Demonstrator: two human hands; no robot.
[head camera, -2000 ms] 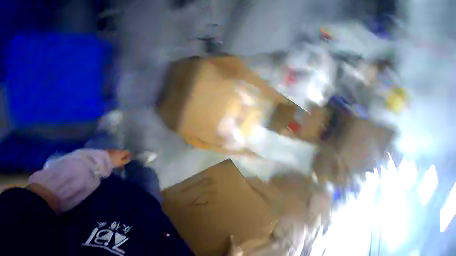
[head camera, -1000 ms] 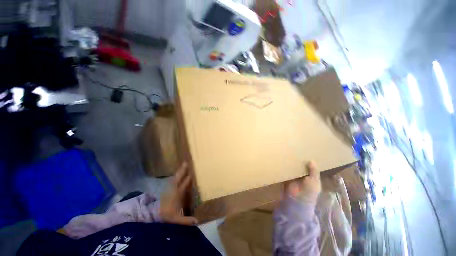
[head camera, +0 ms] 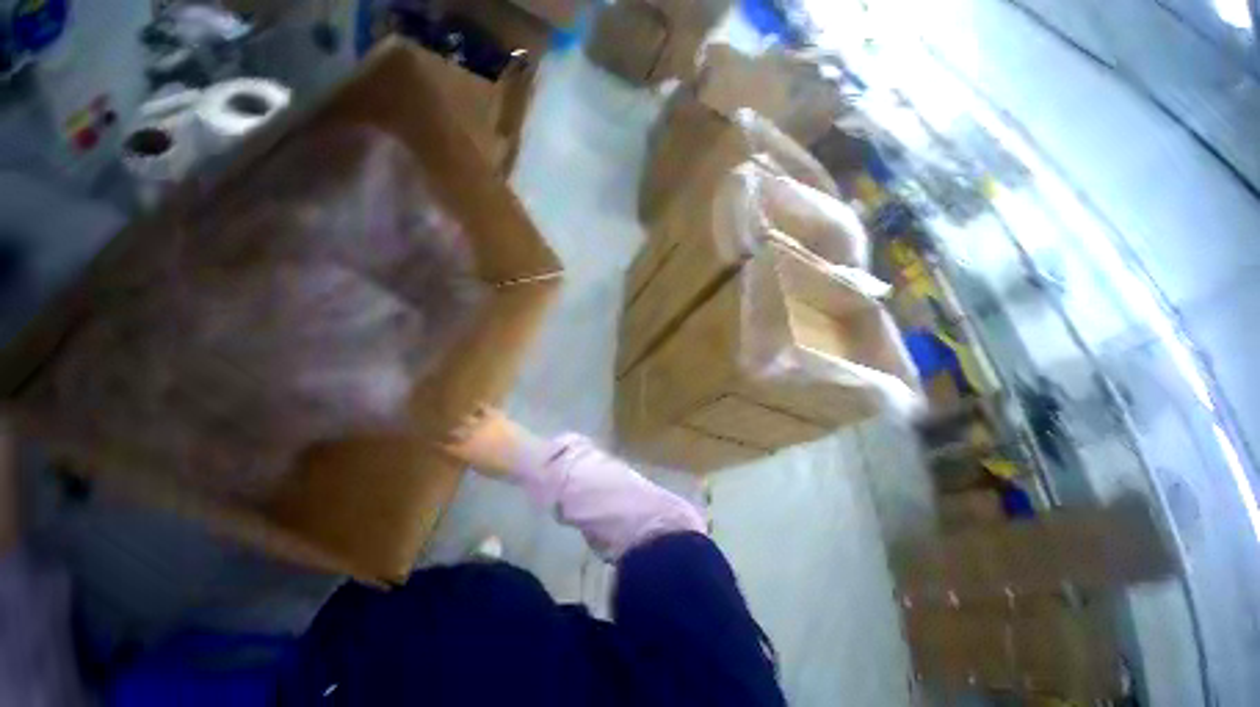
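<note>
A large open brown carton (head camera: 352,504) fills the left and is tilted. Crinkled clear liner film (head camera: 318,304) lies inside it, and I cannot tell what is under the film. My right hand (head camera: 484,442) holds the carton's near right edge, with its fingers over the cardboard. My left hand (head camera: 8,490) is blurred and mostly cut off at the left picture edge beside the carton; its grip cannot be made out.
White rolls (head camera: 246,105) stand behind the carton on the left. Stacked cartons with plastic film (head camera: 719,373) stand on the floor to the right. More cartons (head camera: 1023,622) are at the lower right. Something blue (head camera: 207,670) is at the bottom left.
The view has swung right. The carton held earlier showed its closed printed face; the one held now shows its open, film-lined inside. My left hand has moved to the picture's edge.
</note>
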